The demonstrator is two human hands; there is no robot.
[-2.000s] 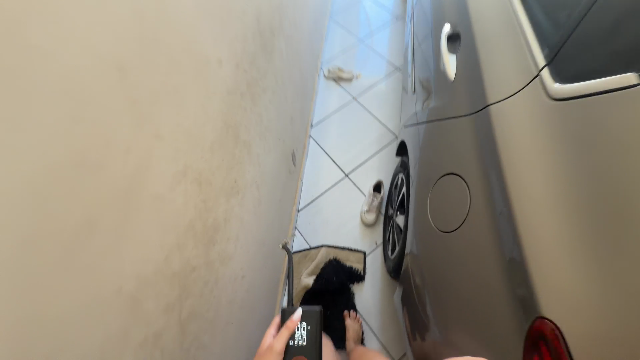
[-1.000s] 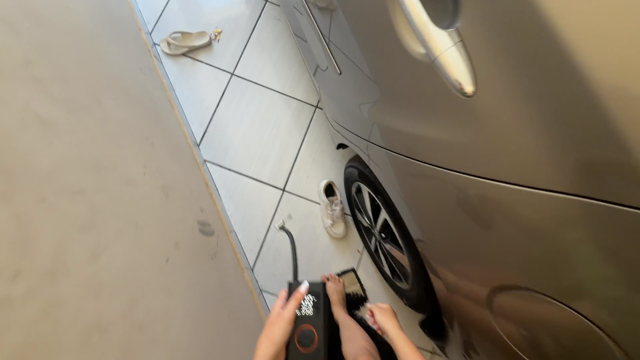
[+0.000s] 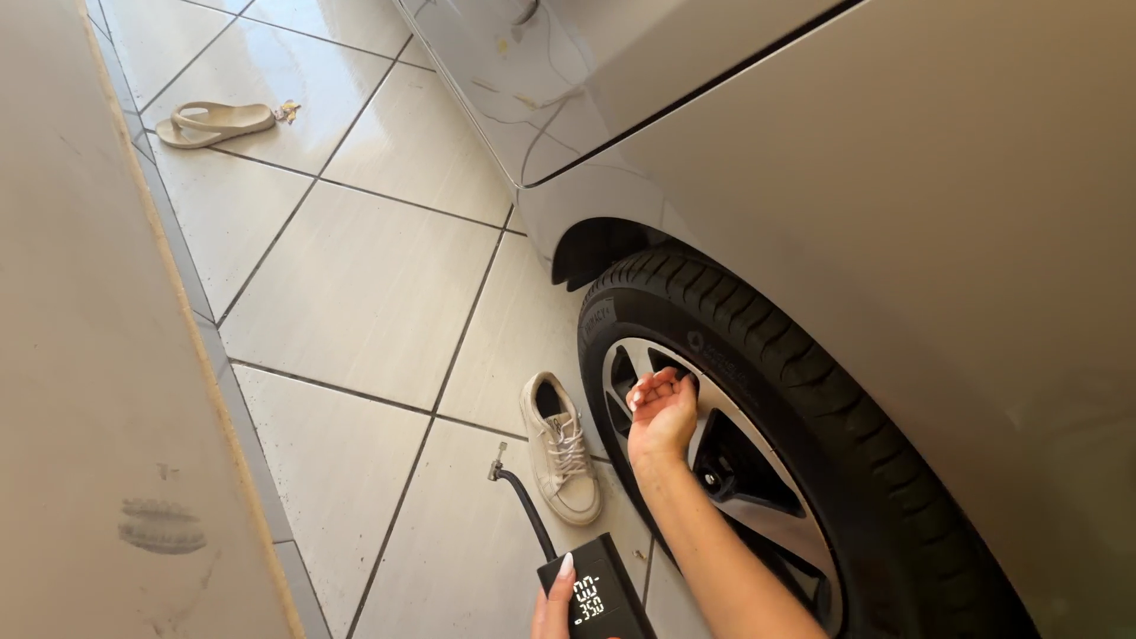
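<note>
My left hand point(image 3: 555, 603), at the bottom edge, holds a black portable tyre inflator point(image 3: 603, 590) with a lit display. A short black air hose point(image 3: 528, 510) rises from its top and ends in a metal chuck point(image 3: 498, 463), which hangs free of the wheel. My right hand point(image 3: 664, 413) reaches to the upper rim of the car's alloy wheel point(image 3: 754, 444), its fingers curled near the tyre's inner edge. Its thumb side touches or nearly touches the rim; whether the fingertips grip a valve cap is hidden. The black tyre point(image 3: 799, 364) surrounds the rim.
A beige lace-up shoe point(image 3: 564, 448) stands on the tiled floor point(image 3: 373, 293) beside the tyre. Farther off, a beige flip-flop point(image 3: 216, 122) lies near the wall point(image 3: 115, 355), with dry leaves at its end. The car's body panel point(image 3: 843, 195) borders the right side.
My right hand, low beside the inflator one second ago, is now up at the wheel rim. The inflator stays in my left hand. The view has moved much closer to the wheel.
</note>
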